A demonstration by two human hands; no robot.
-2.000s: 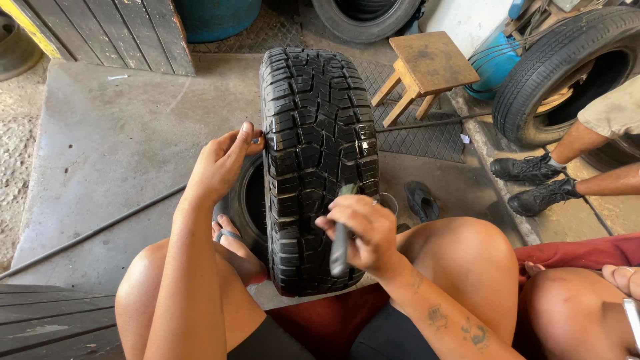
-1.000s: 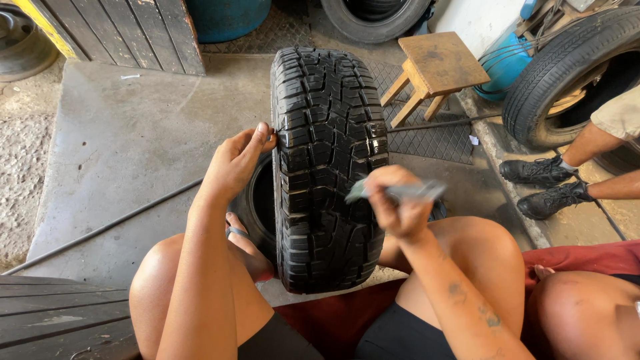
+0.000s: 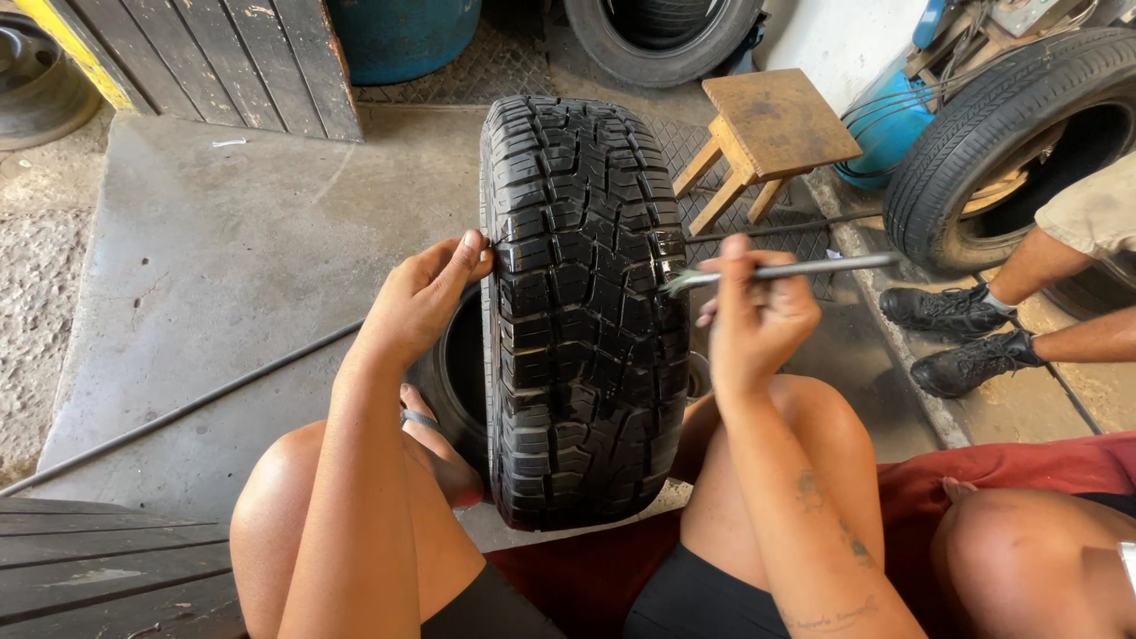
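Note:
An upright black tire (image 3: 590, 328) with a chunky, wet-looking tread stands between my knees, against another tire (image 3: 457, 364) lying behind its left side. The fingers of my left hand (image 3: 435, 288) rest on the tire's left shoulder, holding no tool. My right hand (image 3: 759, 306) grips a slim grey-handled brush (image 3: 812, 266), its pale bristles at the right edge of the tread. The brush is nearly level, handle pointing right. Part of a round container (image 3: 699, 374) shows behind the tire's right side, mostly hidden.
A wooden stool (image 3: 781, 124) stands beyond the tire at right. More tires are at the back (image 3: 666, 44) and right (image 3: 923, 160). A person in black boots (image 3: 976, 359) stands at right; another person's knee (image 3: 1003, 550) is beside me. A hose (image 3: 204, 404) crosses the floor at left.
My right hand has moved from the middle of the tread up and out to the right side, still with the brush. My left hand stays at the tire's left shoulder.

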